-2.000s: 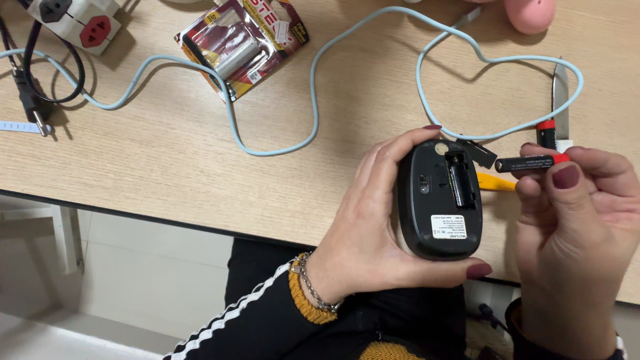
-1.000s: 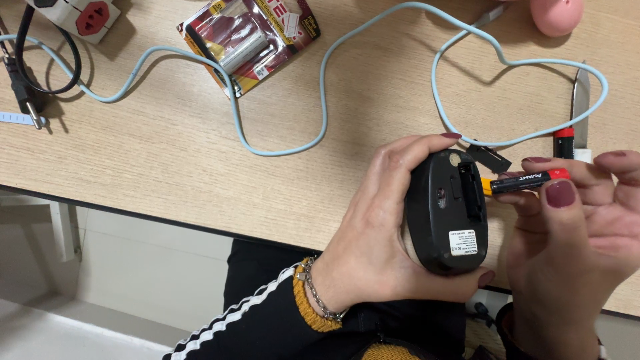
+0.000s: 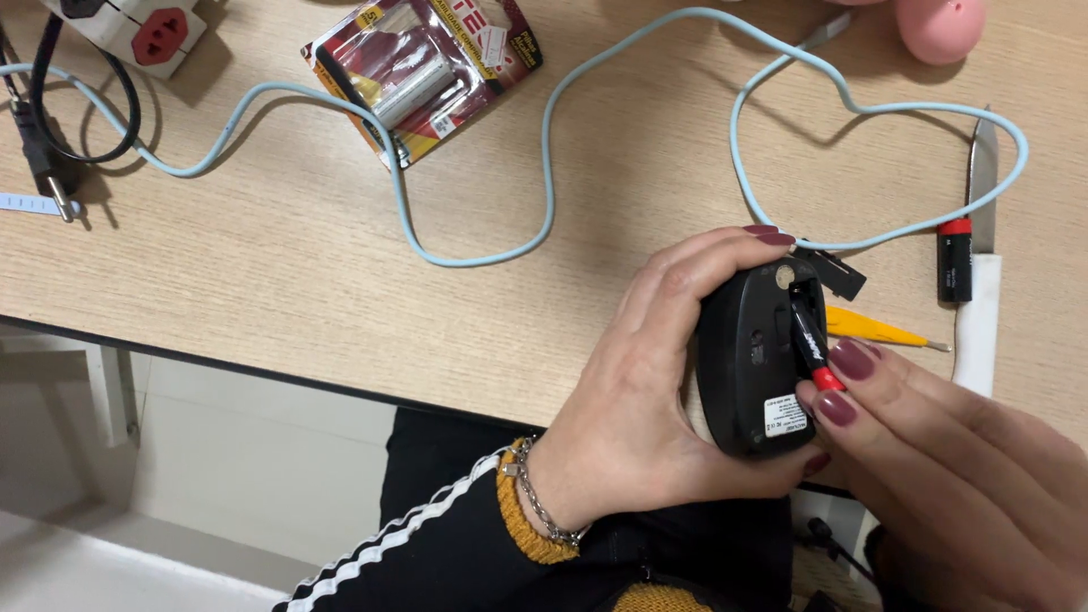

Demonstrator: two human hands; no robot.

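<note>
My left hand (image 3: 646, 382) holds a black computer mouse (image 3: 739, 365) underside up, its battery compartment facing me. Between the fingertips of my right hand (image 3: 943, 442) is a black battery with a red end (image 3: 812, 344), tilted, its far end inside the open compartment. Behind the mouse lies a small black battery cover (image 3: 837, 272). A yellow-handled screwdriver (image 3: 880, 327) rests on the table, partly hidden by the mouse. Another black and red battery (image 3: 954, 263) lies against a knife with a white handle (image 3: 977, 319). Whether a second battery sits in the compartment I cannot tell.
A light blue cable (image 3: 548, 153) winds across the wooden table (image 3: 280, 280). A blister pack with a silvery battery (image 3: 425, 76) lies at the back. Left are a power strip (image 3: 174, 42) and a black plug (image 3: 38, 153). A pink rounded object (image 3: 939, 30) stands back right.
My right hand has moved left to the mouse. The battery in it, held beside the mouse before, now has one end inside the compartment.
</note>
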